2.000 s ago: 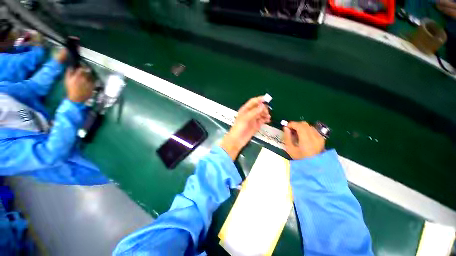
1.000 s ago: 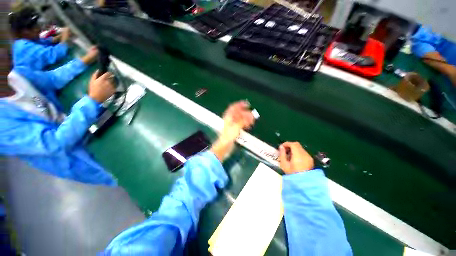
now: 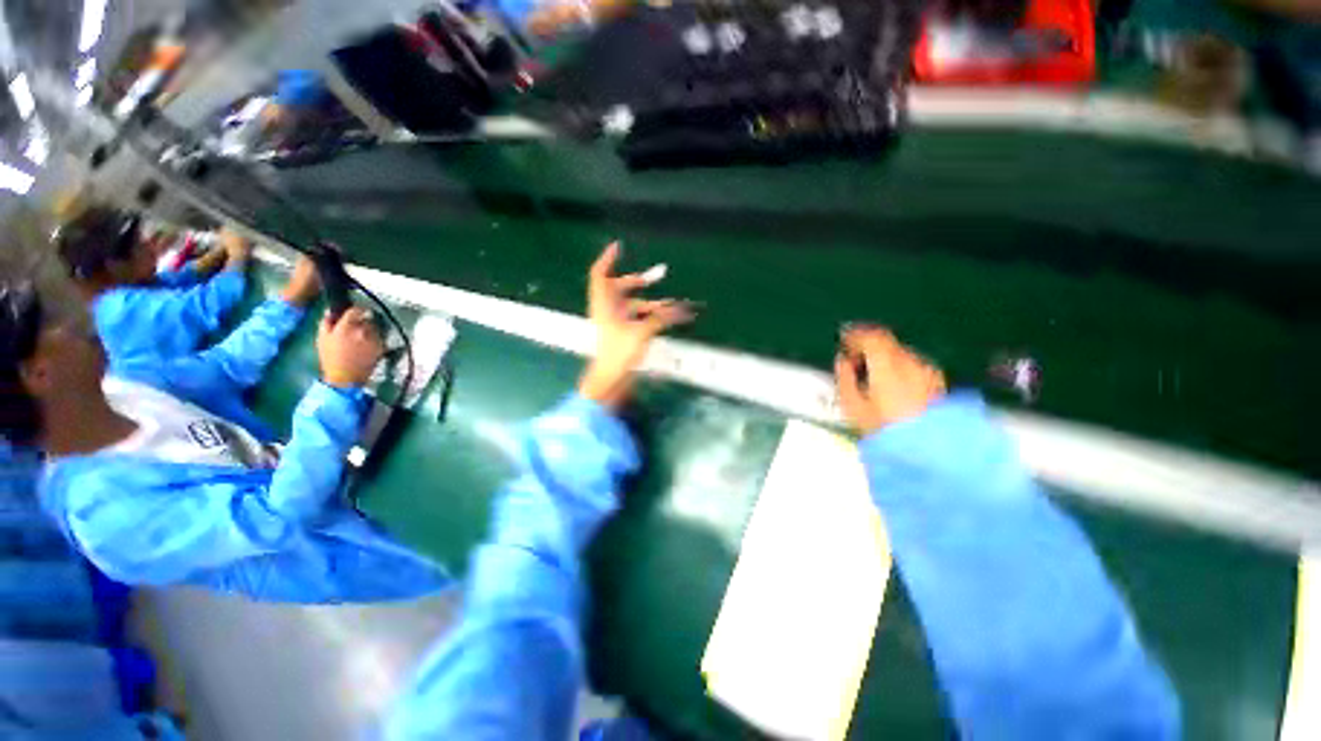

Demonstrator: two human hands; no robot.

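Observation:
My left hand [image 3: 627,326] is over the white belt rail [image 3: 739,374], fingers spread. A small white piece [image 3: 655,274] shows at one fingertip and nothing is gripped between the fingers. My right hand [image 3: 887,379] is at the rail's far edge, fingers curled. A dark spot shows between thumb and fingers; blur hides whether it is a held part. Long white sheets with yellow edges [image 3: 797,586] lie on the green bench just below my right hand. A small dark and silver part [image 3: 1017,377] lies on the belt to the right.
The green belt [image 3: 782,232] runs beyond the rail. Black trays [image 3: 753,87] and a red bin [image 3: 1007,44] stand across it, with a brownish roll [image 3: 1205,73] to the right. A person in blue [image 3: 217,492] sits at left, holding a black corded tool. More sheets [image 3: 1311,666] lie far right.
My view has shifted. My left hand has opened and spread its fingers, after being closer to my right hand. The phone no longer shows. My right hand stays curled near the rail.

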